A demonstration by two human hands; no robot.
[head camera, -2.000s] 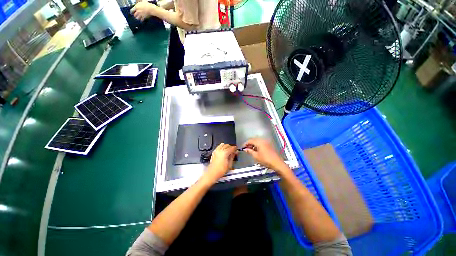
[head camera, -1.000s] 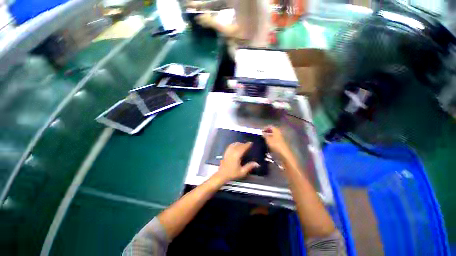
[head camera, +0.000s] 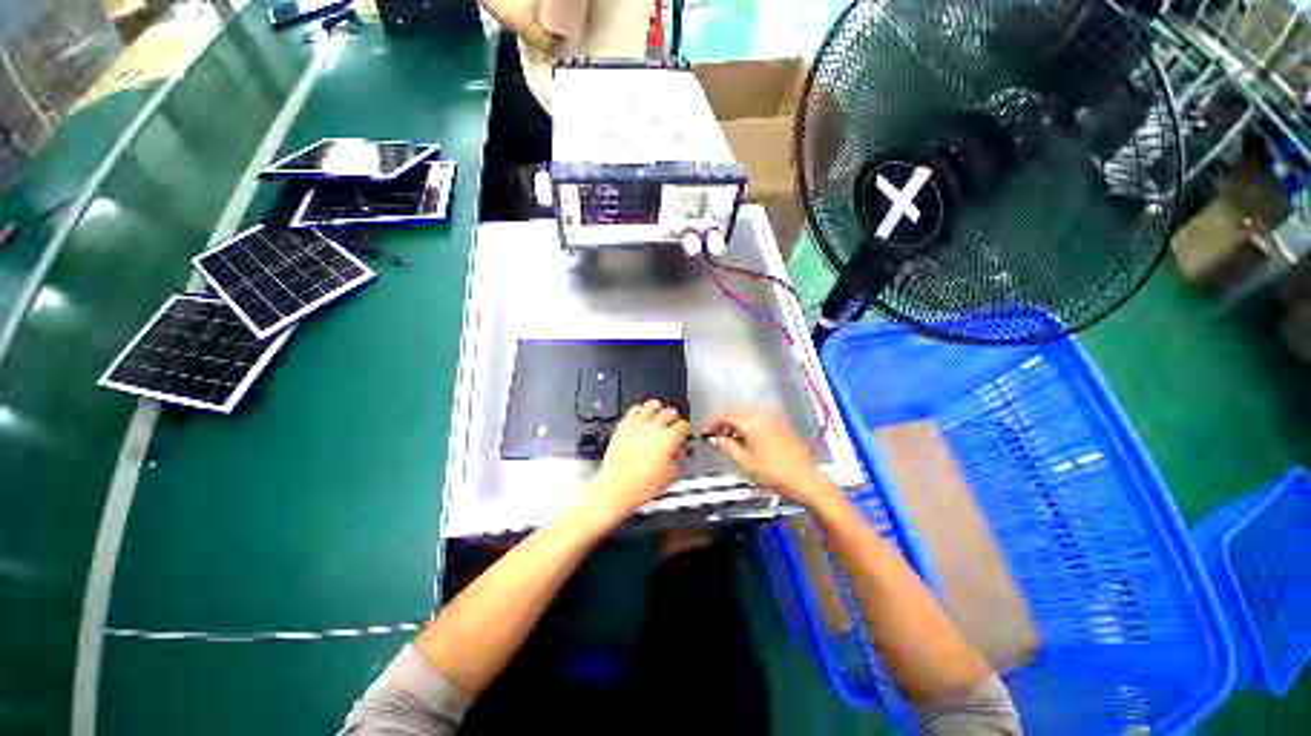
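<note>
A solar panel [head camera: 544,396] lies face down on the metal-topped test stand [head camera: 482,309], its black back up with a junction box [head camera: 598,394] near the middle. My left hand [head camera: 647,449] is over the panel's lower right corner, fingertips closed on the panel's dark output cable. My right hand [head camera: 759,447] is just right of the panel, fingertips pinching a small dark connector that meets the cable end. Red and purple test leads [head camera: 784,334] run from the bench meter [head camera: 644,144] towards my right hand. The fine contact between the fingertips is too small to tell.
Several solar panels [head camera: 283,281] lie face up, partly overlapping, on the green bench [head camera: 302,503] at left. A pedestal fan [head camera: 992,173] stands at right above a blue crate [head camera: 1136,575] with cardboard inside. A person's arm [head camera: 525,22] shows behind the meter.
One second ago my hands were further apart over the panel, the right near its upper right corner. Now they are close together at its lower right. The view has shifted.
</note>
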